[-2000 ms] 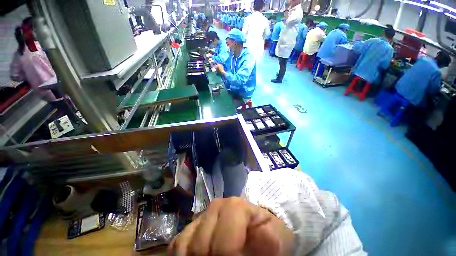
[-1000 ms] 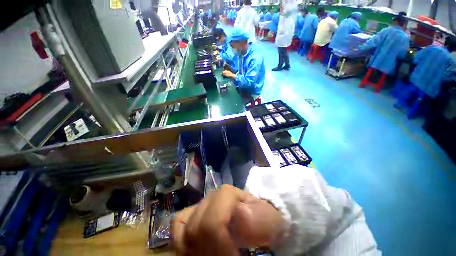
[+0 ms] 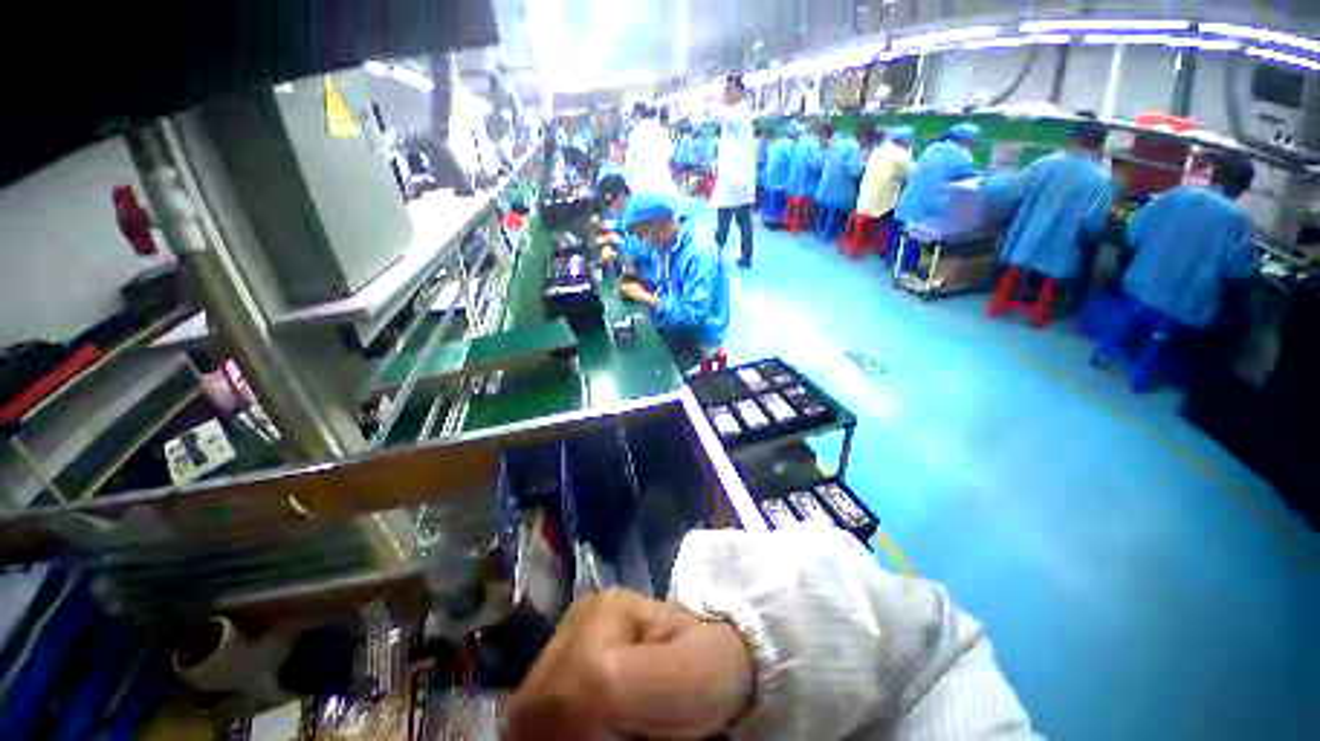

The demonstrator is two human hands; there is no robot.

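My right hand, in a white striped sleeve, is at the bottom middle over the near part of the desk. Its fingers are curled, and the fingertips and anything under them are hidden. My left hand is not in view. A dark blue file holder with papers stands just beyond my right hand. Left of the hand, a clear crinkled bag and a flat dark unit with a pale panel lie on the desk, cut off by the lower edge. A pale roll lies further left.
A low wooden partition borders the desk. Right beyond it stands a cart with black trays of pale-faced units. A worker in blue sits at a green bench. Other workers sit along the right line, and a person in white stands in the aisle.
The view has tilted up, so the desk items sit lower and are more cut off. My right hand stays curled at the bottom middle. The person in pink at the left has mostly left view.
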